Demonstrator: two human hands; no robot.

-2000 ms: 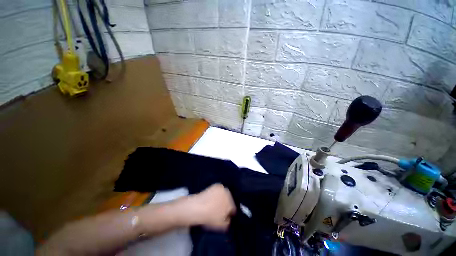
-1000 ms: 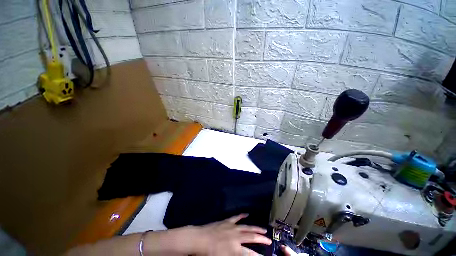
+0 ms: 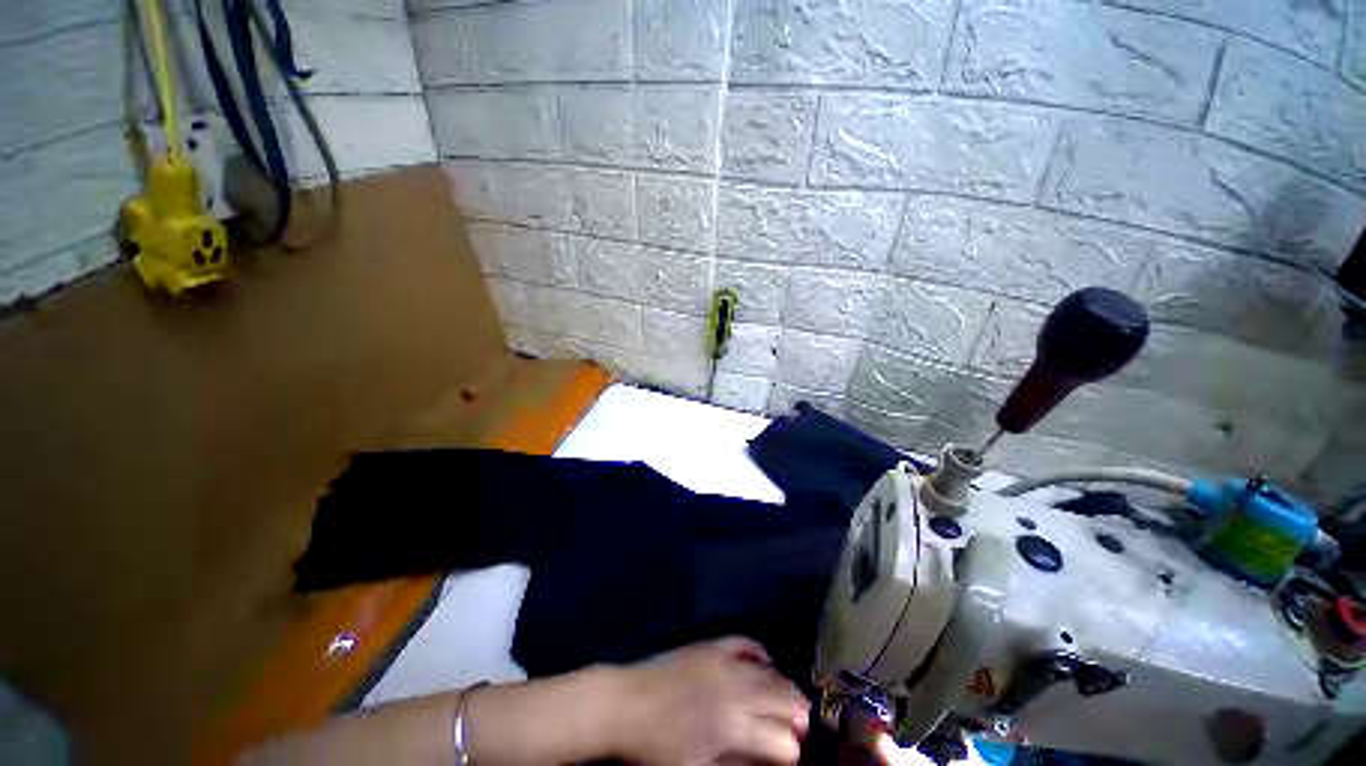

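Dark cloth (image 3: 644,561) lies on the white table, left of and behind the off-white sewing machine head (image 3: 884,576). One long part of it reaches left over the orange edge. My left hand (image 3: 712,706), with a bracelet at the wrist, lies on the cloth just left of the needle area (image 3: 854,711), fingers bent and pressed down. Only a small, brightly lit bit of my right hand (image 3: 896,753) seems to show at the bottom edge by the needle area; its fingers cannot be made out.
A dark-handled screwdriver (image 3: 1082,352) stands upright on the machine beside a pale tube and a blue-green bottle (image 3: 1255,527). A yellow-green screwdriver (image 3: 722,325) stands against the brick-pattern wall. Brown cardboard (image 3: 255,419), a yellow socket (image 3: 180,232) and cables are at left.
My left hand was a raised, closed fist, then lay spread on the cloth; now its fingers are drawn in beside the needle area. The cloth lies flatter and wider than two seconds ago.
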